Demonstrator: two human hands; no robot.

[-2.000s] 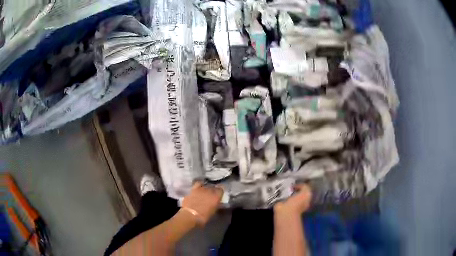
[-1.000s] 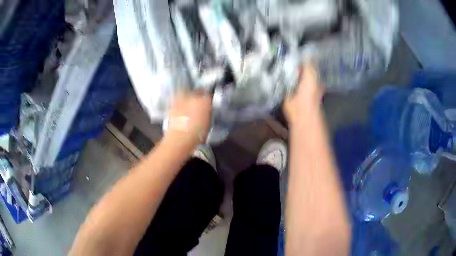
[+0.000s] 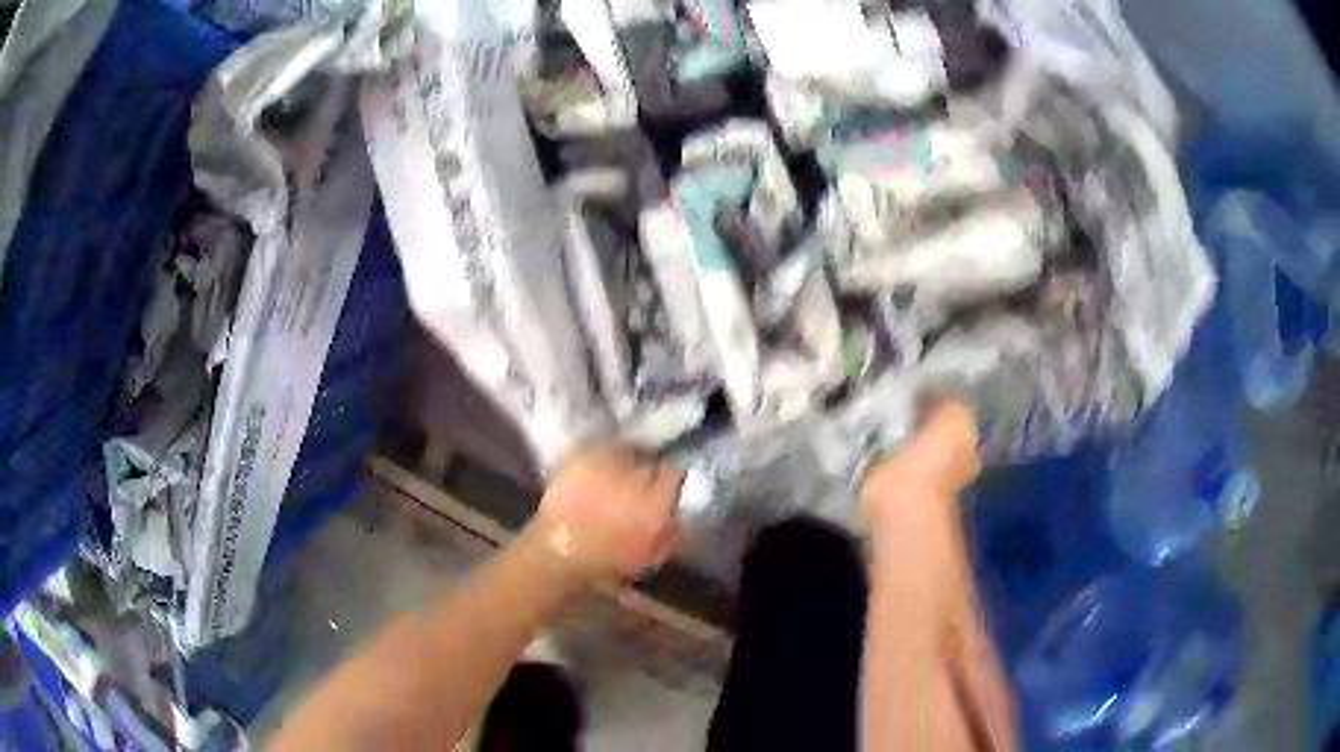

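A crate of newspaper-wrapped parts (image 3: pixel 735 279) fills the upper middle, its packed bundles grey-white with teal patches. A paper crate lining (image 3: pixel 456 235) with black characters folds over its left rim and also covers the near rim. My left hand (image 3: pixel 610 510) is closed on the near rim, left of middle. My right hand (image 3: pixel 926 467) is closed on the same papered rim further right. The fingers of both hands are partly hidden by the rim and paper. The picture is blurred, and the crate's walls are mostly hidden by the paper.
Blue crates with paper linings (image 3: pixel 272 426) stand at the left, one holding grey-white pieces. Clear blue water bottles (image 3: pixel 1117 632) are at the lower right. A wooden pallet (image 3: pixel 441 507) shows under the crate. My dark-trousered legs are below, on grey floor.
Against one second ago, the crate and both hands sit lower in view, and more of the crate shows. Against two seconds ago, the bottles have come into view and the orange prongs have left it.
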